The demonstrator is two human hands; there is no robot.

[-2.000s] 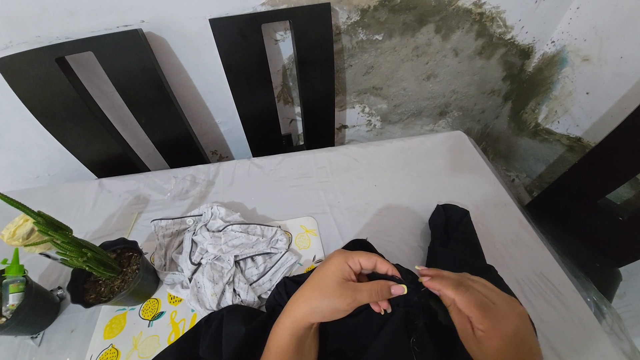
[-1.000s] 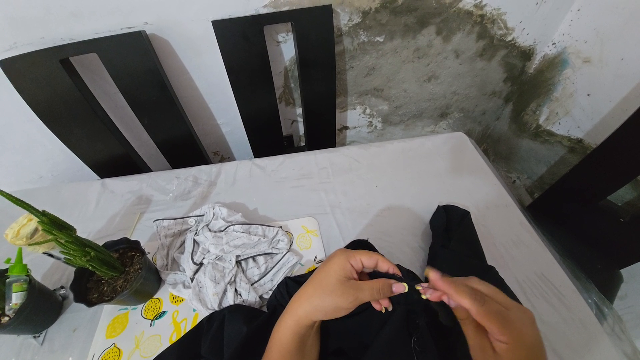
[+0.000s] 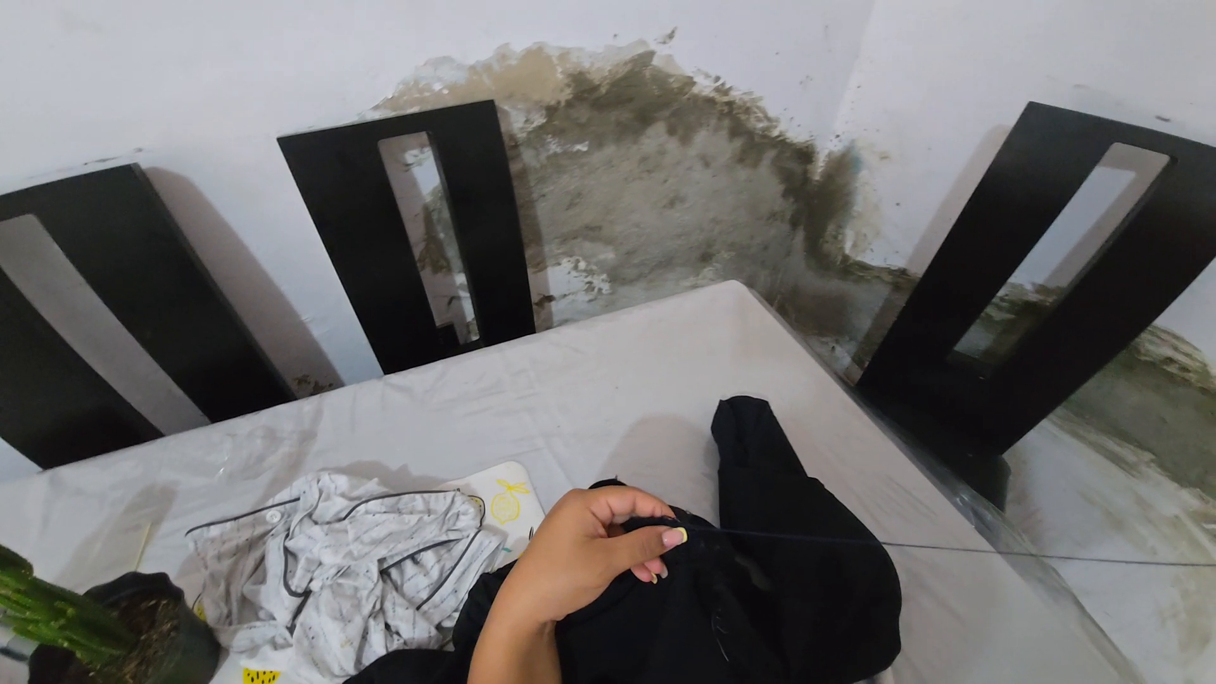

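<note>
My left hand [image 3: 594,556] pinches an edge of a black cloth garment [image 3: 798,579] between thumb and fingers, at the lower middle of the head view. A dark thread [image 3: 950,547] runs taut from the pinched spot out past the right edge of the view. My right hand is out of view. One narrow part of the black garment stretches up the table toward the far corner. No needle can be made out. Left of my hand lies a crumpled white patterned garment [image 3: 351,570] with dark piping and a button.
A light cloth under clear plastic covers the table [image 3: 608,380]. A lemon-print placemat [image 3: 513,503] lies under the white garment. A potted cactus [image 3: 57,608] stands at the lower left. Black chairs [image 3: 361,237] stand along the left and far sides, another black chair [image 3: 997,285] at the right.
My right hand, earlier close to my left hand at the black garment, has gone out of view. The thread now shows stretched to the right. The view has turned to the right and up.
</note>
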